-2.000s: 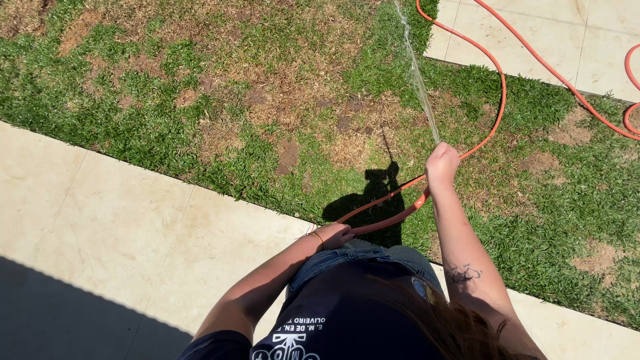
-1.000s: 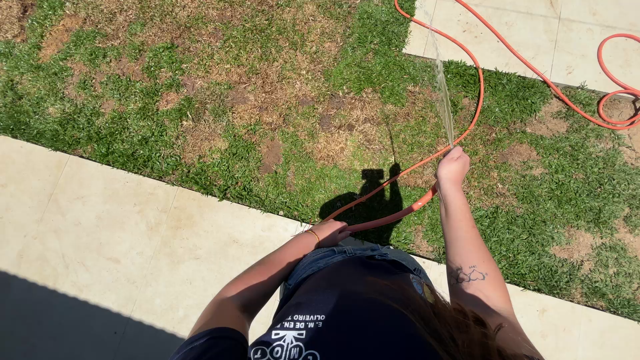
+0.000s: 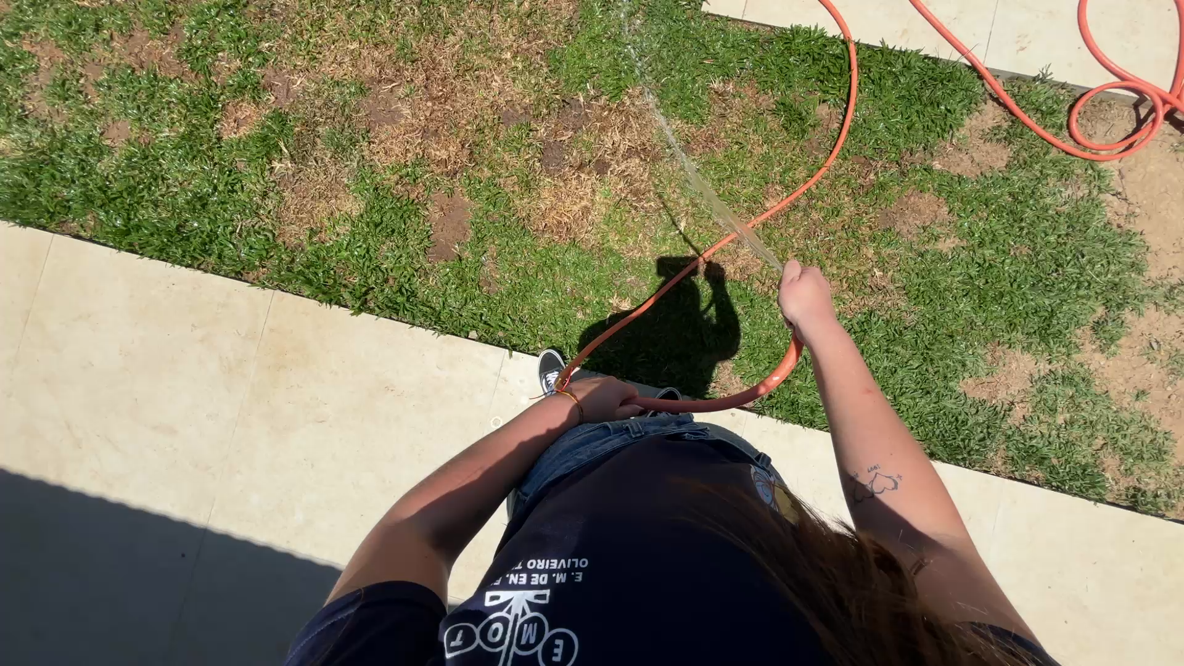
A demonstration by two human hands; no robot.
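Observation:
My right hand (image 3: 805,294) is closed around the end of an orange garden hose (image 3: 782,370), held out over the grass. A thin stream of water (image 3: 689,171) leaves it toward the upper left. My left hand (image 3: 606,399) grips the same hose close to my waist, by the denim shorts. Between the two hands the hose sags in a curve. From the left hand another length runs up and right across the lawn, passing behind the water stream. The hose opening itself is hidden by my right fingers.
Patchy lawn (image 3: 388,203) with dry and bare spots lies ahead. Pale paving (image 3: 370,398) borders it on my side, with one sneaker (image 3: 550,368) at the edge. More paving (image 3: 1036,37) lies beyond the grass, where loops of hose (image 3: 1133,88) rest at the upper right.
The water stream now slants farther to the left than before. My right hand still grips the hose end, and the left still holds the hose at my waist.

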